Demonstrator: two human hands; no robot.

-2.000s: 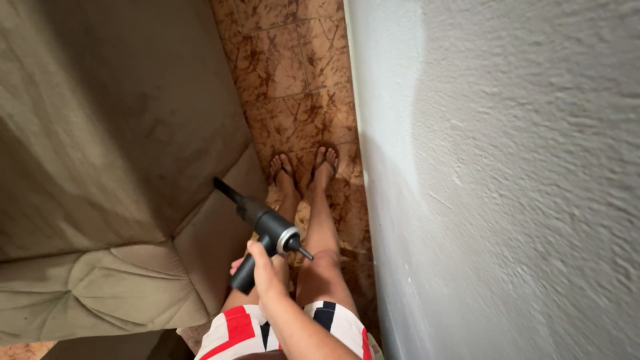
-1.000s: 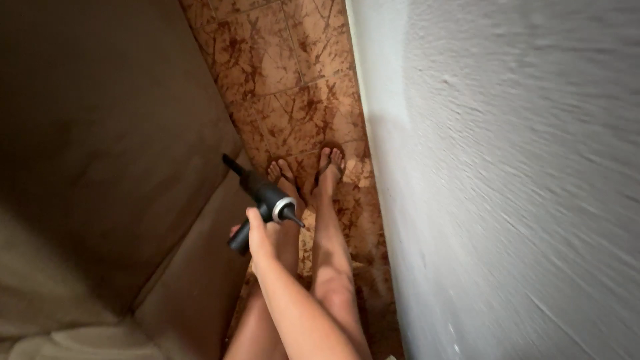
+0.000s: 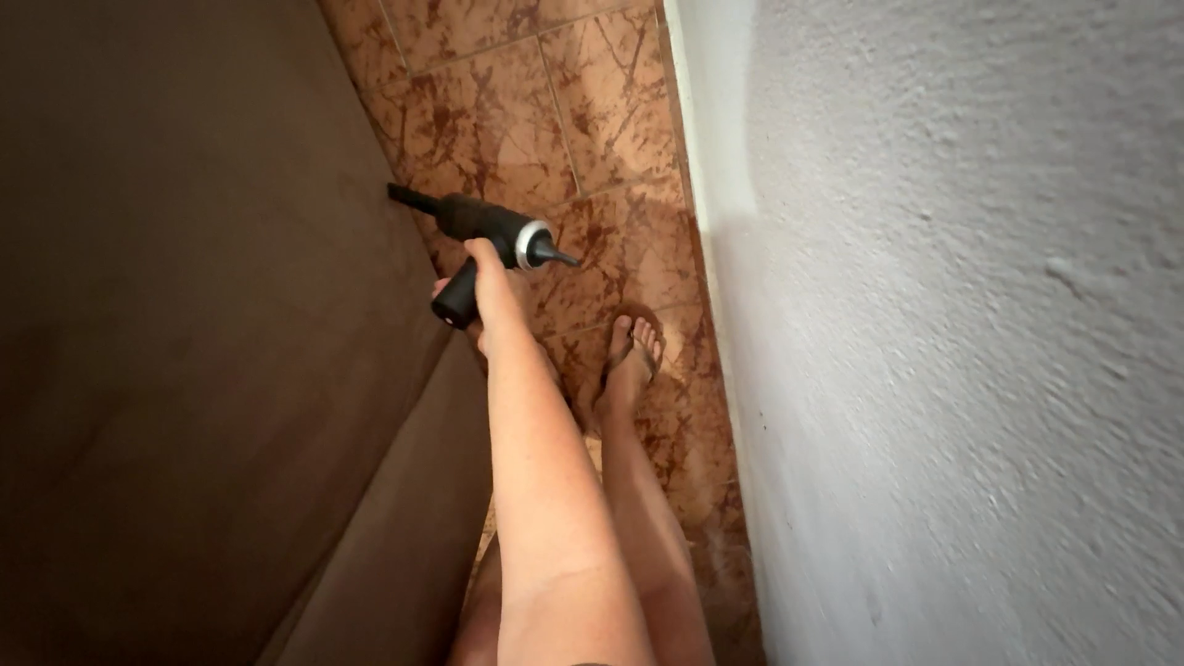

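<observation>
My right hand (image 3: 495,287) is closed around the handle of a black cordless handheld vacuum (image 3: 486,222) with a silver ring and a thin pointed nozzle at its right end. The flat dark nozzle at its other end meets the edge of a brown upholstered sofa (image 3: 203,277), though whether it presses on the fabric cannot be told. My forearm reaches up from the bottom of the view, over my legs. My left hand is not in view.
A rough, light grey wall (image 3: 925,324) runs along the right. Between it and the sofa lies a narrow strip of reddish-brown tiled floor (image 3: 610,102). My foot in a flip-flop (image 3: 634,351) stands on the tiles near the wall.
The vacuum, held in my right hand throughout, has moved forward along the sofa's side, farther from my body. The view has shifted, and the sofa's tufted part has left it.
</observation>
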